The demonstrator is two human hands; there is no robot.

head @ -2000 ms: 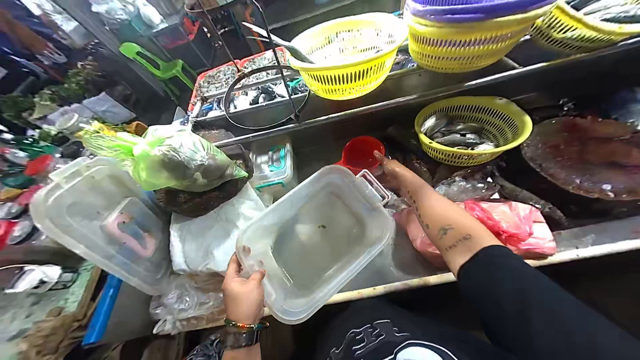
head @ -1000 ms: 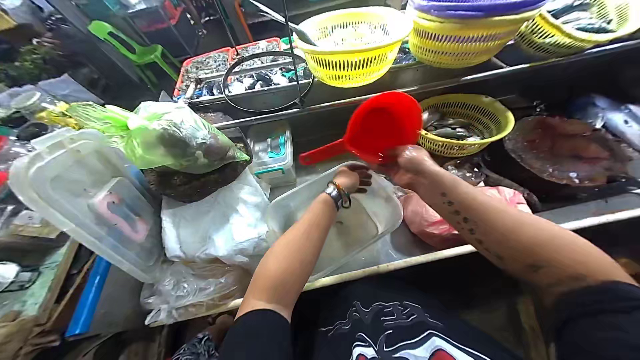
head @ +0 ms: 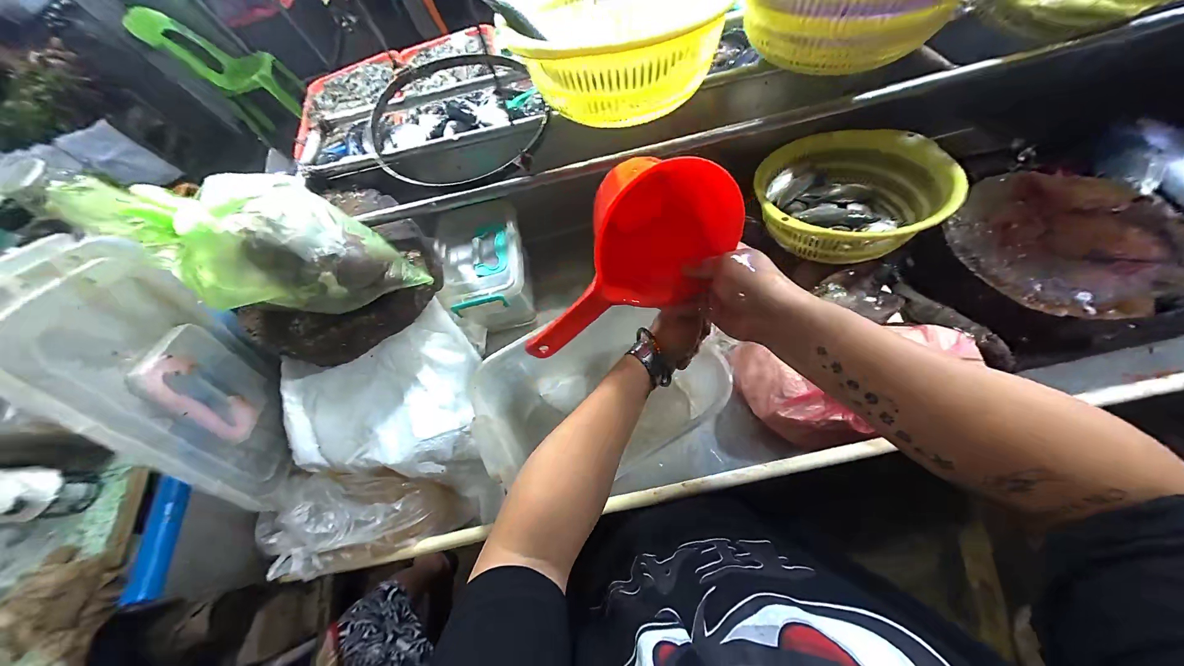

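Note:
My right hand (head: 745,291) grips the rim of a red plastic dipper (head: 661,227), which is tilted with its handle pointing down and left. Close beneath the dipper, my left hand (head: 680,335) is against or just beside my right hand; its fingers are partly hidden. Both hands are over a clear plastic tub (head: 555,388) that stands on the metal counter. A pink plastic bag (head: 805,398) lies to the right of the tub. White plastic bags (head: 379,398) lie on its left side.
Behind are a yellow basket of fish (head: 860,194), another yellow basket (head: 620,79) and a small lidded box (head: 486,264). A green bag (head: 268,245) and a large translucent lid or container (head: 55,333) are at left. The counter's front edge (head: 740,476) runs before me.
Two seconds ago my left hand held the tub's edge and the red dipper was low behind it. The dipper has been raised over the tub, and my left hand has moved in beside my right.

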